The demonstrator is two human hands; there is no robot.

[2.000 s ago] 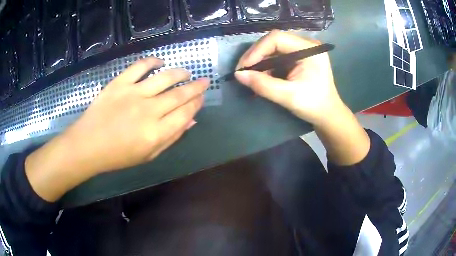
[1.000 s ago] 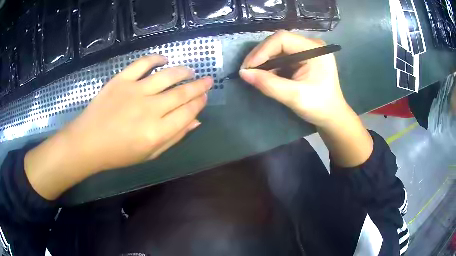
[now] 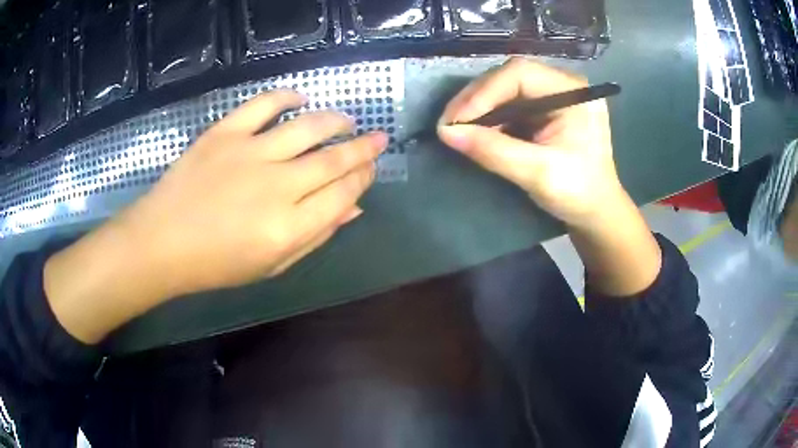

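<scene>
A translucent adhesive pad sheet point(image 3: 359, 83) with rows of small dark dots lies on the dark green bench surface. My left hand point(image 3: 236, 192) lies flat over the sheet, fingers slightly spread, its index fingertip near the sheet's right end; it grips nothing that I can see. My right hand point(image 3: 547, 144) holds dark tweezers point(image 3: 560, 100) between thumb and fingers. Their fine tip points left at the sheet's right end, close to my left fingertip. Whether a pad is on the tip is too small to tell.
A glossy black blister tray point(image 3: 289, 22) with rectangular pockets runs along the top. White-bordered sheets point(image 3: 721, 109) lie at the right, with a neighbouring tray point(image 3: 781, 35) beyond. The bench's near edge crosses below my hands. Part of another person and a red stool point(image 3: 697, 201) show at the right.
The whole view has shifted slightly, moving tray, sheet and hands rightward in the picture. The tweezer tip stays near the sheet's right end, and my left hand keeps its pose over the sheet.
</scene>
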